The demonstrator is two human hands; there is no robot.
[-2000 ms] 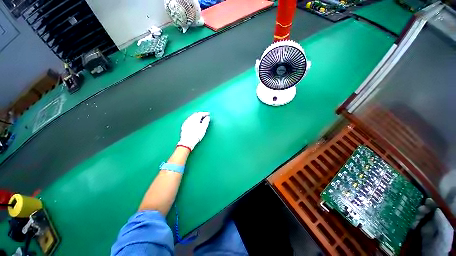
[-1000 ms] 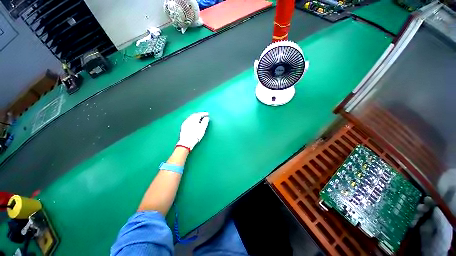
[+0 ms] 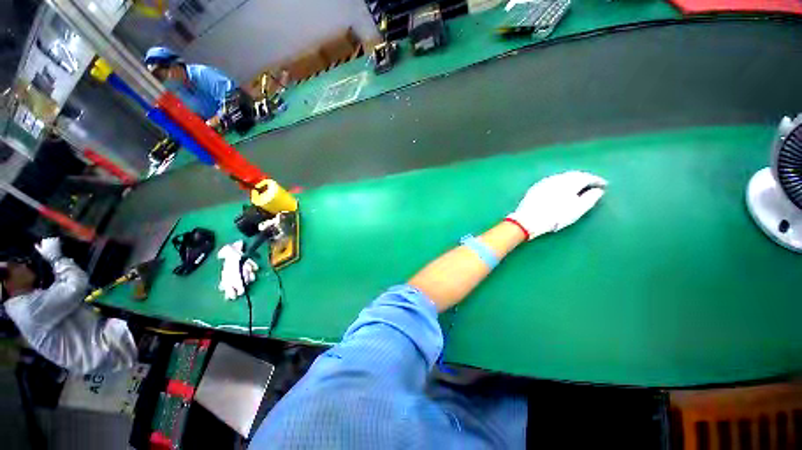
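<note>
My left hand wears a white knit glove with a red cuff edge and rests on the green bench mat. A small dark patch shows by its fingertips; I cannot tell if it is shadow or a thing. A light blue strap is on my left wrist. My right hand is out of the picture. The orange-brown slotted grate is cut off at the lower right corner, and no board shows on it.
A white desk fan stands at the right edge. A soldering stand with a yellow roll, loose white gloves and a black item lie left. Two people are at the far left. A dark strip runs behind the mat.
The view has swung left, so the fan has shifted to the right edge and the board and right hand have left the picture. The left hand stays on the mat.
</note>
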